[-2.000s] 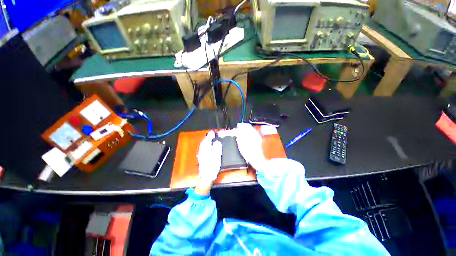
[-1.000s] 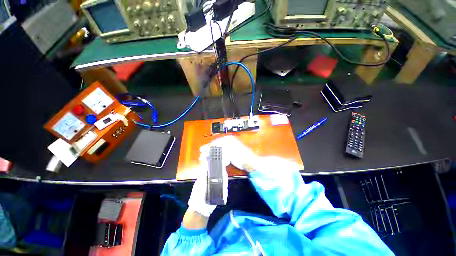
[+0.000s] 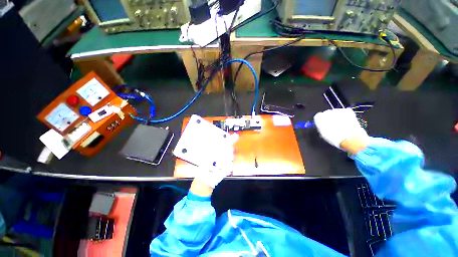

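My left hand (image 3: 213,173), in a white glove, holds a set-top box (image 3: 200,143) with its pale underside showing, tilted over the left part of the orange test fixture (image 3: 271,150). The fixture's connectors (image 3: 241,123) along its far edge hold no box. My right hand (image 3: 339,126), also gloved, is out to the right beside a blue marker pen (image 3: 303,124). It covers most of the spot where the remote control lies; whether its fingers grip anything is hidden.
An orange meter box (image 3: 85,113) and a dark set-top box (image 3: 146,143) are at left. Dark boxes (image 3: 337,98) stand behind my right hand. A blue cable (image 3: 256,83) loops to the fixture. A red-lined bin (image 3: 120,221) is below.
The box in my left hand has turned from edge-on to underside up and moved up over the fixture. My right hand has left the fixture and moved right, over the remote's place.
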